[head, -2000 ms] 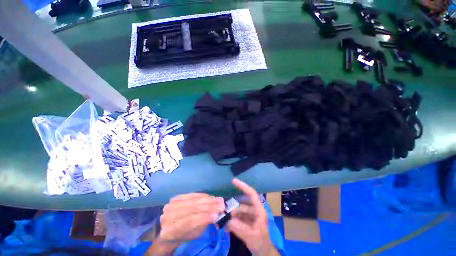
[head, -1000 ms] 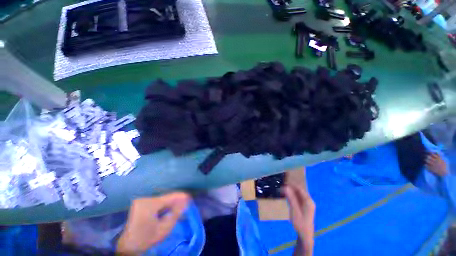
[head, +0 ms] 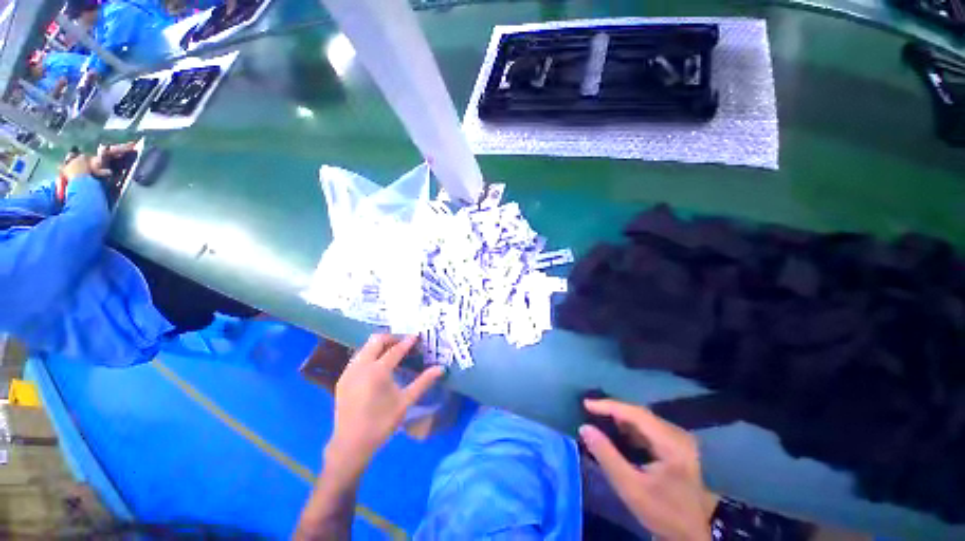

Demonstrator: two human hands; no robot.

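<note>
A loose pile of narrow white tags [head: 492, 277] lies on the green table, with a clear plastic bag [head: 365, 217] holding more white pieces at its left. My left hand [head: 379, 393] is at the pile's near edge, thumb and fingers apart, with nothing visible between them. A long heap of matt black strap pieces [head: 783, 306] lies to the right. My right hand [head: 654, 465] is at the heap's near left side, with a dark strap piece [head: 607, 414] between thumb and fingers, partly hidden by them. Another black piece [head: 693, 410] juts from the heap beside it.
A black frame assembly [head: 598, 76] lies on a white foam sheet [head: 746, 137] beyond the piles. A pale slanting post [head: 407, 90] stands behind the tags. A person in a blue smock [head: 64, 264] works at far left. A black bracket part [head: 936, 90] lies far right.
The view has swung left. My left hand has moved to the edge of the tag pile. My right hand has moved from over the carton to beside the black heap, and now holds a dark piece.
</note>
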